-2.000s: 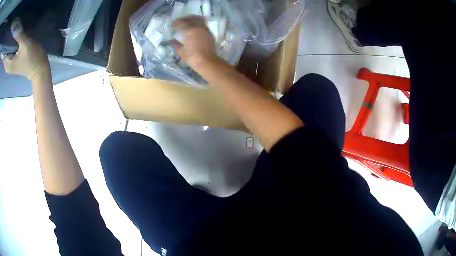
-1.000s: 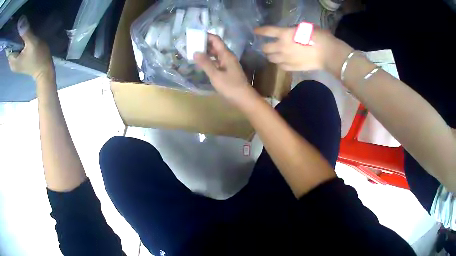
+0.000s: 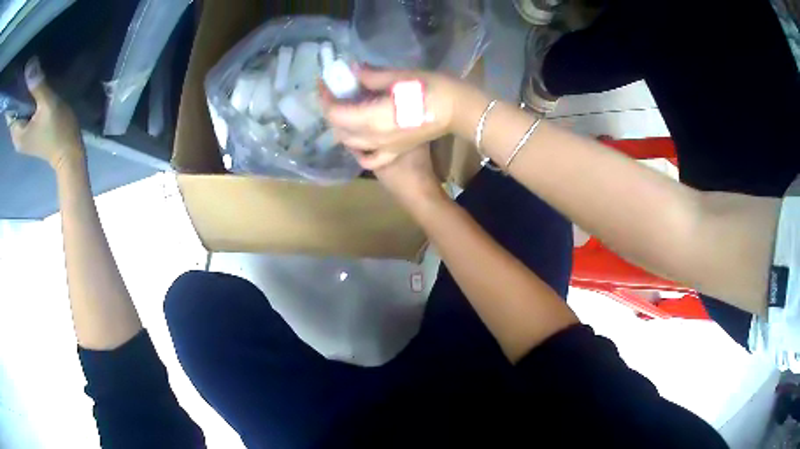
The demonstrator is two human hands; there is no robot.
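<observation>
Several loose white units (image 3: 299,110) lie in a clear plastic bag (image 3: 237,145) inside an open brown carton (image 3: 298,215). One white unit (image 3: 340,79) is raised over the bag, at the fingertips of another person's hand. My right hand (image 3: 405,172) is behind and below that hand; its fingers are mostly hidden, so its hold on the unit cannot be told. My left hand (image 3: 48,123) is at the far left on the edge of a dark grey bin or machine (image 3: 88,171), thumb raised; what its fingers hold is unclear.
The other person's hand (image 3: 377,123) bears a red-bordered white label (image 3: 410,104) and reaches in from the right. A red plastic stool (image 3: 614,263) stands at the right, beside dark-clothed legs. A small red-bordered tag (image 3: 417,281) is between my knees. Another clear bag (image 3: 421,35) is at the carton's back.
Since one second ago, the other person's hand has moved left over my right hand and the raised unit. Earlier my right hand reached into the bag, then lifted a unit. My left hand stayed.
</observation>
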